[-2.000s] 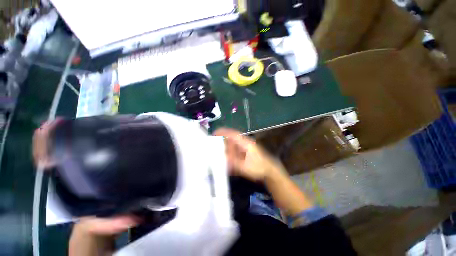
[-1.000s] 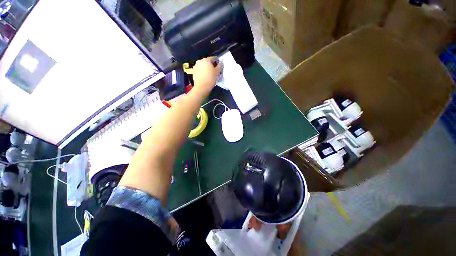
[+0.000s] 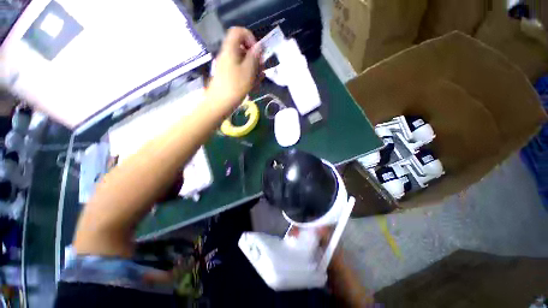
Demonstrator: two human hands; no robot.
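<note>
A PTZ dome camera with a glossy black ball head and white bracket [image 3: 279,258] is held up in front of the bench's near edge. My right hand [image 3: 321,236] grips it from behind and below, mostly hidden by the bracket. My left hand [image 3: 239,63] is raised at the black label printer [image 3: 288,27]. Its fingertips pinch a small pale label [image 3: 270,45], blurred, beside the white roll-like piece [image 3: 304,84]. A second camera's white bracket [image 3: 197,174] lies on the bench, partly hidden by my left forearm.
A white mouse [image 3: 287,127] and yellow tape roll [image 3: 241,118] lie on the green bench. The monitor [image 3: 114,54] and keyboard [image 3: 150,123] stand beyond my left forearm. An open carton [image 3: 474,108] at right holds several cameras.
My left hand has moved up slightly at the printer, and a pale label now shows at its fingertips. The held camera has shifted up and left in view. Earlier, both hands were at the camera.
</note>
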